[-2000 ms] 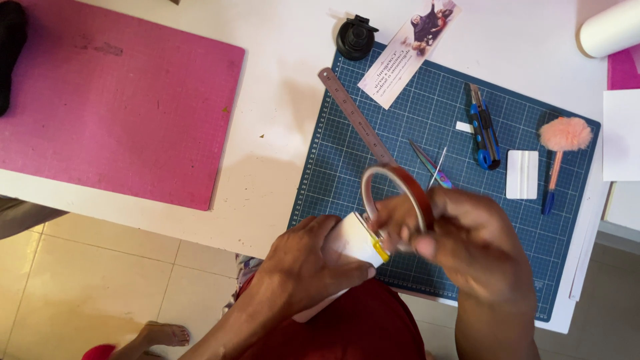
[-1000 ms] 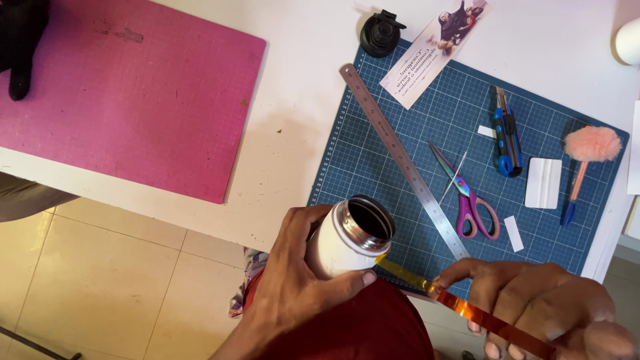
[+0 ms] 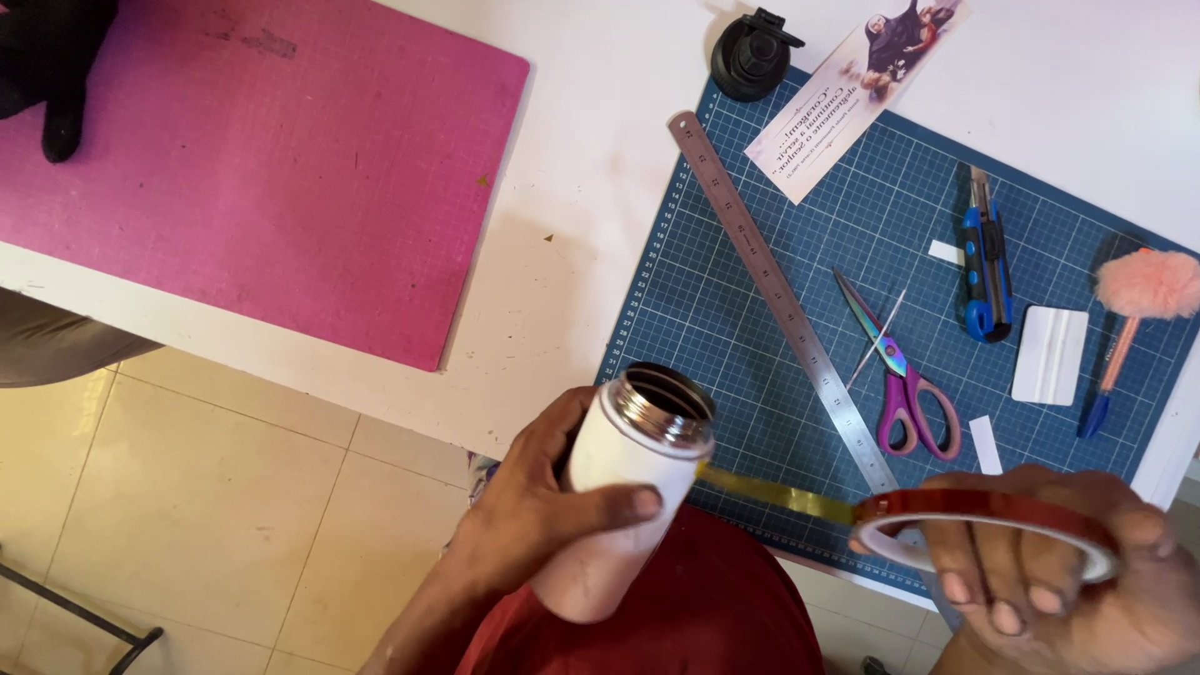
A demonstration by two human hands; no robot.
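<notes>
My left hand (image 3: 553,516) is wrapped around a white metal bottle (image 3: 619,487), uncapped and tilted, its threaded steel neck (image 3: 661,408) facing up. From the bottle's side below the neck, a strip of amber heat-resistant tape (image 3: 778,492) stretches right to its roll (image 3: 984,516). My right hand (image 3: 1050,581) holds that roll, with several fingers through the ring. Just beyond the hands, a steel ruler (image 3: 778,291) and purple-handled scissors (image 3: 900,375) lie on a blue cutting mat (image 3: 806,244). Part of the bottle is hidden by my left fingers and thumb.
A black bottle lid (image 3: 750,56) and a printed paper strip (image 3: 844,112) lie at the mat's far edge. A blue utility knife (image 3: 984,262), a white squeegee (image 3: 1050,354) and a pompom pen (image 3: 1120,352) lie right. A pink mat (image 3: 281,178) with a black object (image 3: 56,66) is at left.
Two seconds ago the roll was close against the bottle; now it is out to the right, with tape stretched between. The bottle's open mouth has come into view, and the roll has turned to show its ring.
</notes>
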